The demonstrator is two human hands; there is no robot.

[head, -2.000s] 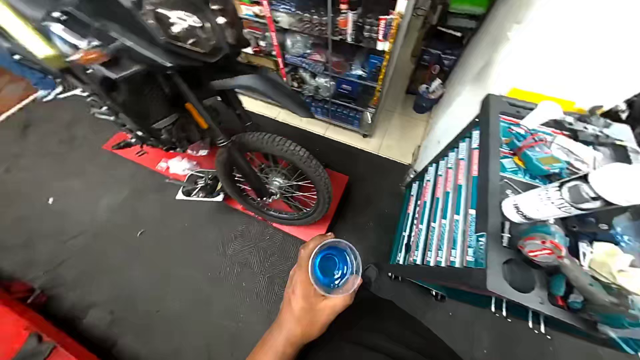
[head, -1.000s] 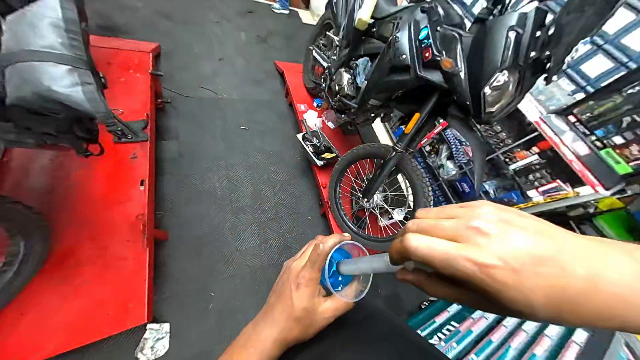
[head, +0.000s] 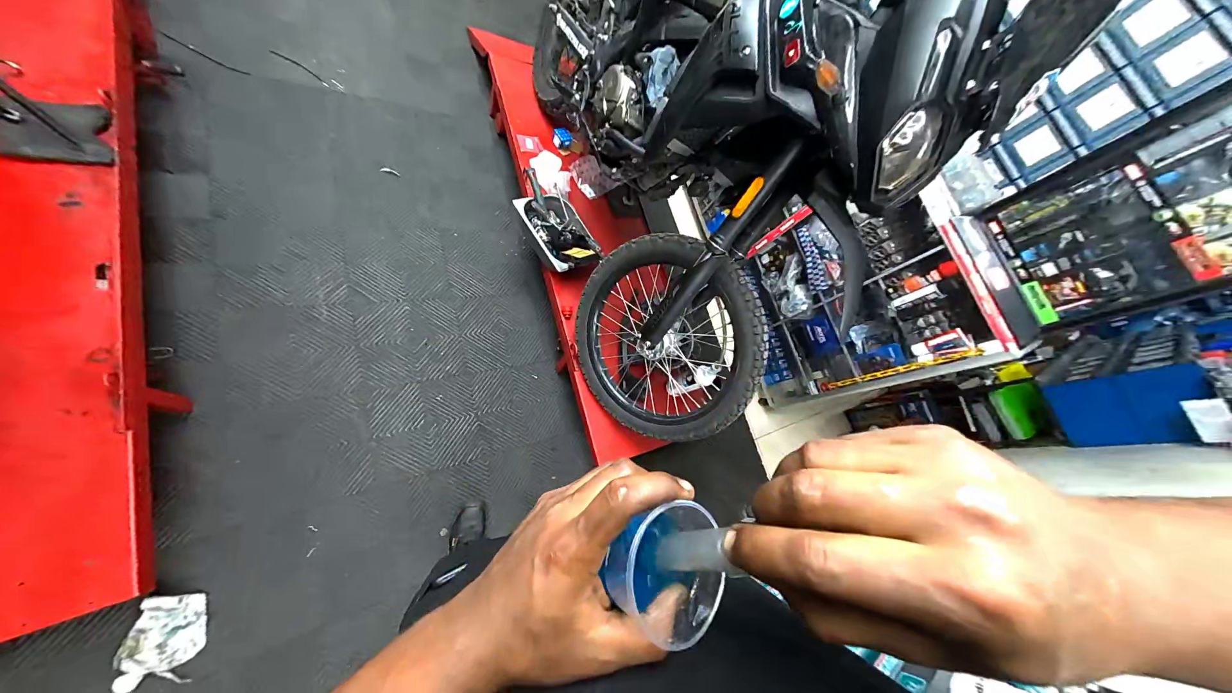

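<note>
My left hand (head: 568, 568) is wrapped around a clear plastic cup (head: 707, 616), tilted with its mouth toward the right, with blue liquid (head: 647, 556) inside. From the right, my right hand (head: 895, 549) grips a translucent whitish tube (head: 695, 551), perhaps a syringe. Its front end reaches through the cup's mouth to the blue liquid; its rear is hidden by my fingers. Beyond the cup, a black motorcycle (head: 731, 87) stands on a red lift platform (head: 616, 438), its spoked front wheel (head: 671, 337) nearest my hands.
Along the left edge runs another red lift (head: 58, 404). A crumpled, stained cloth or paper (head: 162, 635) lies on the black textured floor mat (head: 385, 318). A white tray with dark parts (head: 556, 236) is beside the wheel. Stocked shelves (head: 866, 298) stand at the right, beyond the motorcycle.
Two seconds ago only my left hand and the cup showed. My right hand came in with the tube by one second ago, and the tube still reaches into the cup. The view has swung left.
</note>
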